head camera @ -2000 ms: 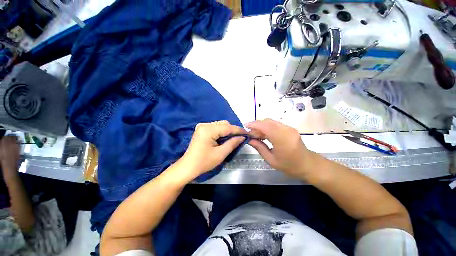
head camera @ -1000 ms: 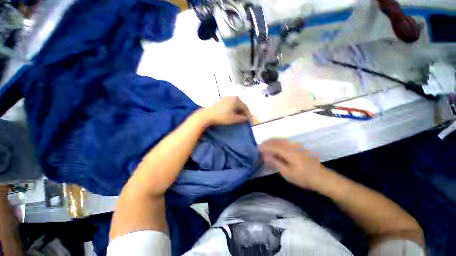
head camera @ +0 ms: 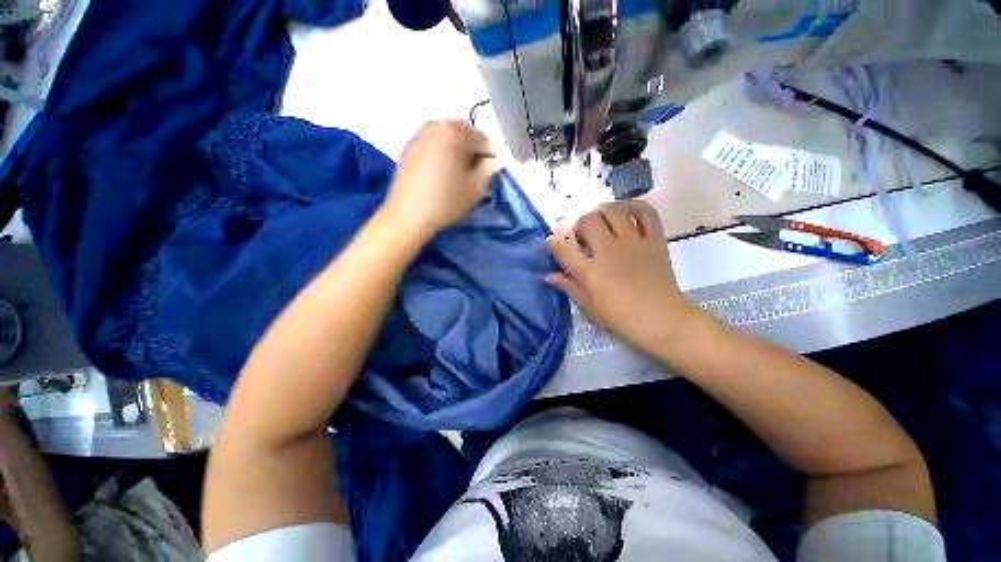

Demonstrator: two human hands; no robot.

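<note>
A dark blue garment (head camera: 274, 263) lies in a heap left of the needle, its paler wrong side folded open in front of me. My left hand (head camera: 445, 176) holds its edge at the upper left, near the needle area. My right hand (head camera: 620, 263) pinches the edge at its right side, just in front of the needle area. The edge runs between both hands. The sewing machine (head camera: 757, 33) has its shiny needle area (head camera: 565, 165) above and slightly beyond the hands. No label shows at my fingertips.
Thread snips (head camera: 818, 238) and white printed labels (head camera: 774, 167) lie right of the needle. A dark grey knob (head camera: 629, 176) sits beside it. Ruler tape (head camera: 768, 299) runs along the front edge. A grey unit (head camera: 38, 318) and another person's arm (head camera: 31, 483) are at the left.
The garment edge has moved up to the needle area with both hands. Its paler wrong side now shows. The view has shifted closer to the machine.
</note>
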